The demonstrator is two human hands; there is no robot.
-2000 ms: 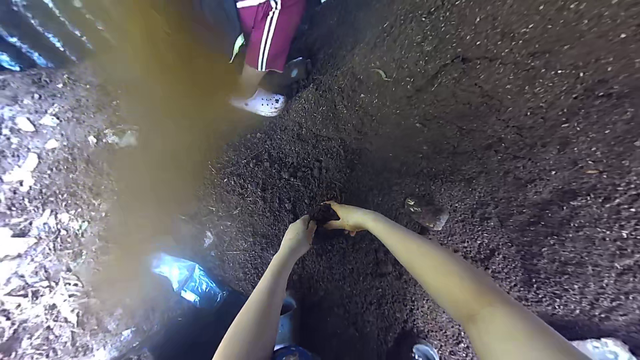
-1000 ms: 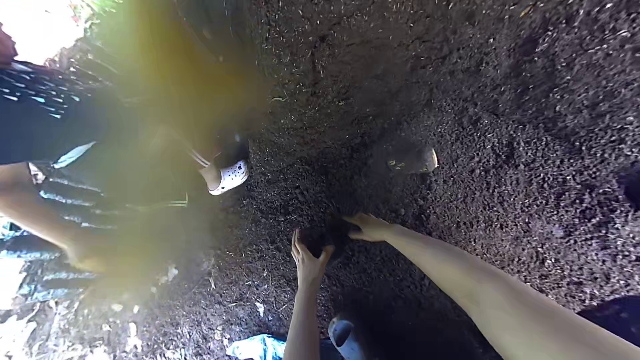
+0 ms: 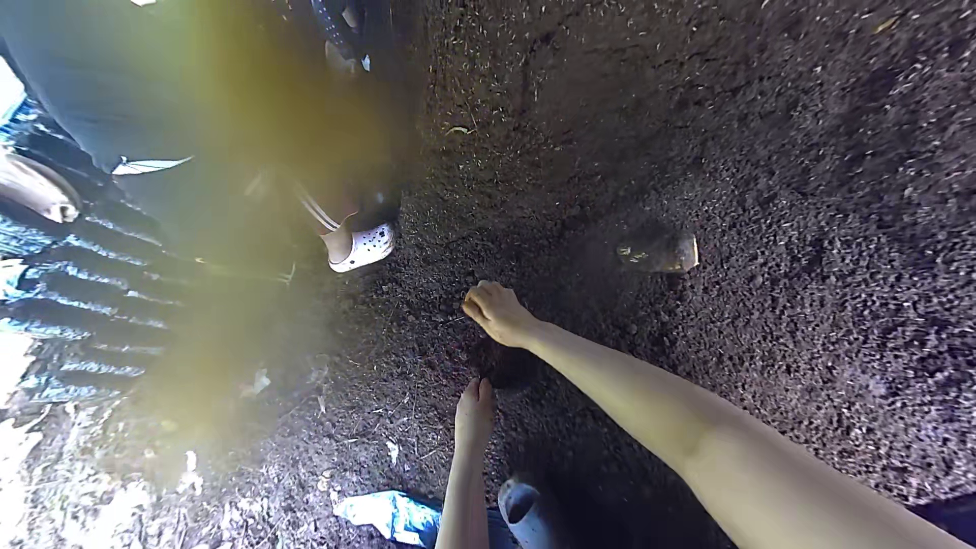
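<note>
My left hand (image 3: 474, 408) is low over the dark loose soil (image 3: 762, 328), at the lower middle of the view. Its fingertips touch a dark clump or small dark bag that blends with the soil, and how firmly it grips cannot be told. Above and to the right of it, my right hand (image 3: 497, 311) is held with curled fingers over the soil. Something thin and pale shows by its fingertips, too small to name. A clear plastic cup or bottle piece (image 3: 662, 254) lies on the soil to the right of my hands.
Another person's foot in a white perforated clog (image 3: 364, 248) stands on the soil at the upper left. Corrugated sheeting (image 3: 76, 305) lies at the far left. A blue and white plastic bag (image 3: 393, 517) and a grey clog or tube-like thing (image 3: 524, 511) are at the bottom. A blur covers the upper left.
My hands were close together around a dark clump; now my right hand has moved up and away from my left. The view has shifted.
</note>
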